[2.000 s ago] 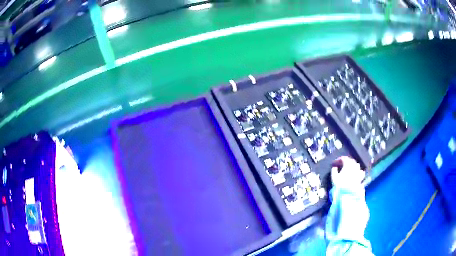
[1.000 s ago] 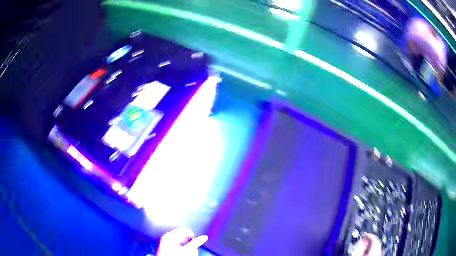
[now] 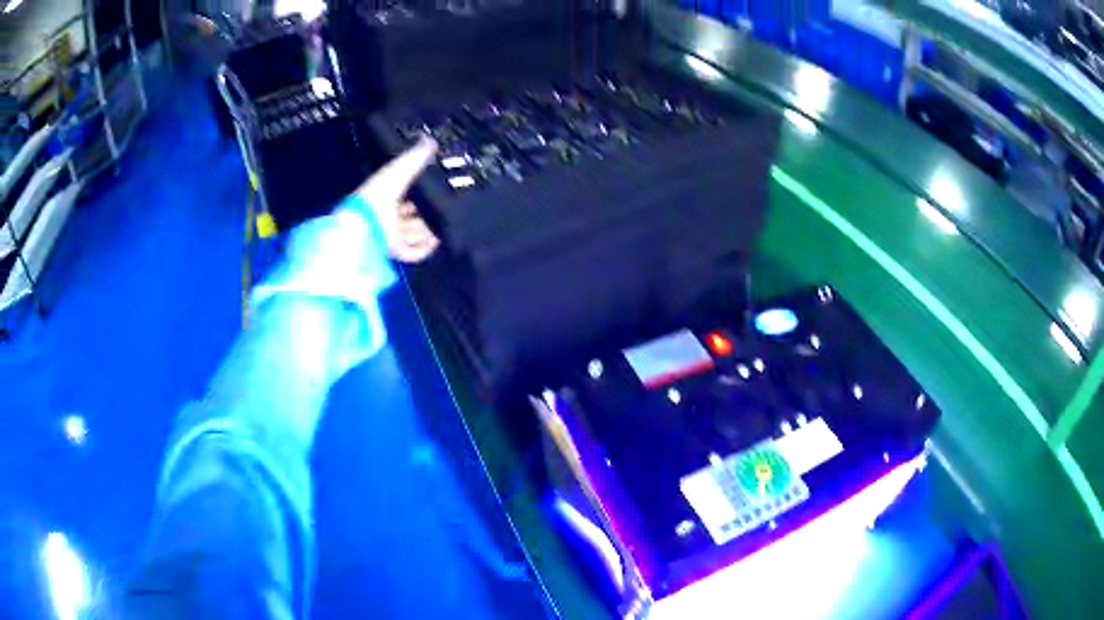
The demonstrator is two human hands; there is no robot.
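My left hand point(image 3: 406, 206), in a pale blue sleeve, reaches out to the near left corner of a tall black tray stack point(image 3: 605, 267). Its fingers are at the top edge, beside circuit boards point(image 3: 521, 136) lying in rows on the stack. Whether the fingers grip anything cannot be told. The black light box point(image 3: 751, 424) stands nearer, at the lower right, with a glaring white-violet open side and a label with a teal disc on top. My right hand is out of the picture.
A cart point(image 3: 297, 133) with a frame and dark trays stands at the upper left on the blue floor. A purple-lit tray edge point(image 3: 969, 581) shows at the bottom right. Shelving point(image 3: 61, 145) stands at the far left. The green floor with a pale line lies to the right.
The view has swung left from the board trays to the light box and the stack. My left hand has moved from beside the light opening to the stack top. My right hand has left the picture.
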